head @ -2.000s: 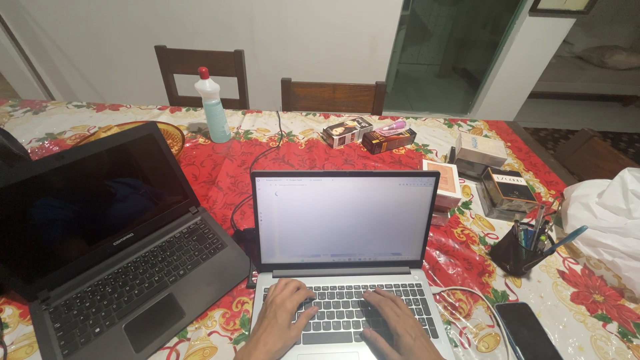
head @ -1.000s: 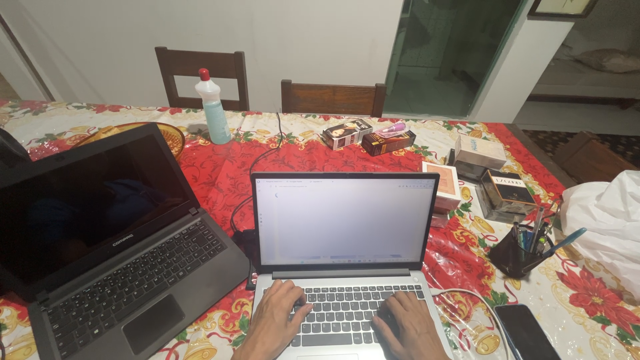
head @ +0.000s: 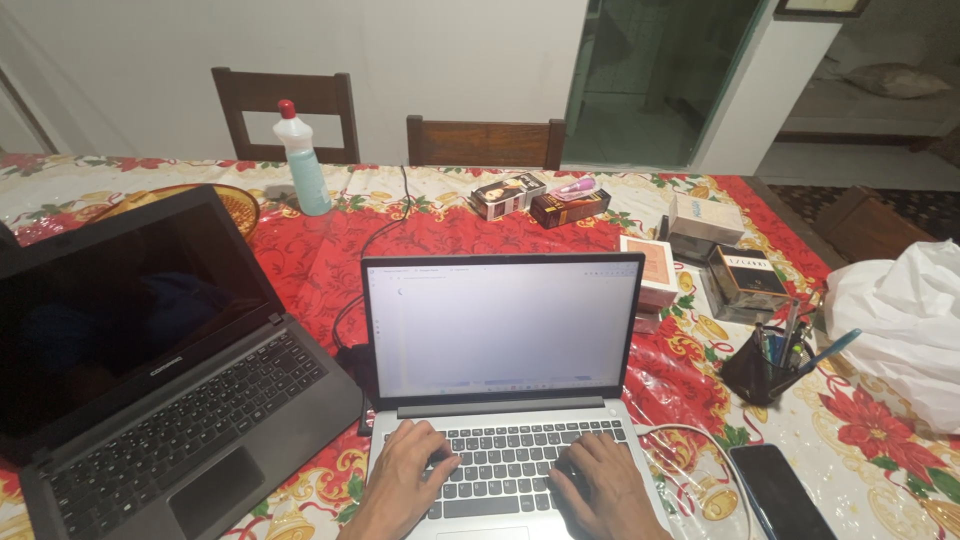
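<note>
A silver laptop (head: pixel 502 401) stands open in front of me, its lit screen (head: pixel 499 330) nearly blank. My left hand (head: pixel 409 476) rests on the left part of its keyboard, fingers bent over the keys and holding nothing. On the right part of the same keyboard lies my right hand (head: pixel 604 484), its thumb apart from the fingers, also holding nothing. To the left, a dark Compaq laptop (head: pixel 195 457) stands open with a black screen. A smartphone (head: pixel 780 491) lies face up to the right of my right hand, beside a white cable (head: pixel 739 472).
Behind the laptops stand a bottle of blue liquid (head: pixel 307 172) and an amber dish (head: pixel 244 210). Small boxes (head: pixel 506 195) and perfume boxes (head: pixel 742 281) are at the back right. A mesh pen holder (head: pixel 761 367) and a white plastic bag (head: pixel 900 315) sit at right.
My right hand has moved right across the keyboard since the earliest frame. My left hand has shifted slightly left. The screen looks much the same.
</note>
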